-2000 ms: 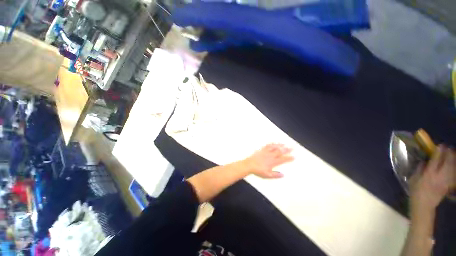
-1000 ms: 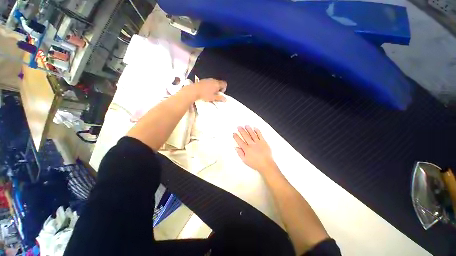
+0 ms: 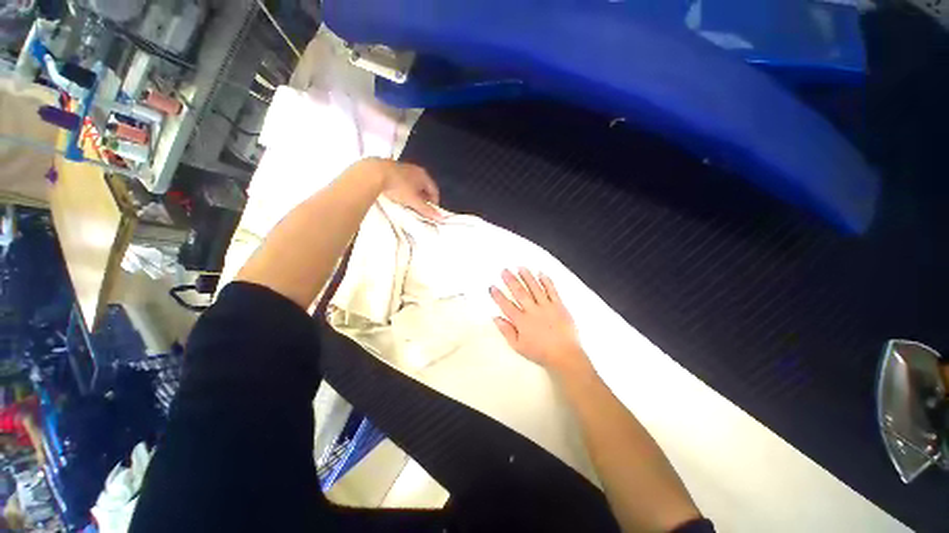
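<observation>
Cream trousers lie across the black ribbed table cover, with the folded, creased top end at the left. My left hand is at the upper edge of that top end, with fingers bent on the cloth; its fingertips are partly hidden. My right hand lies flat on the trousers with fingers spread, holding nothing. The silver steam iron stands on the table at the right edge of the picture, touched by no hand and cut off by the edge.
A large blue padded arm curves over the far side of the table. Pale pink and white cloth lies on the side board beyond the top end. A blue basket is below. Sewing machines and heaped garments are at the left.
My right hand has let go of the iron and now lies on the trousers. My left hand has moved from the leg to the top end, and has since drawn slightly back towards the left.
</observation>
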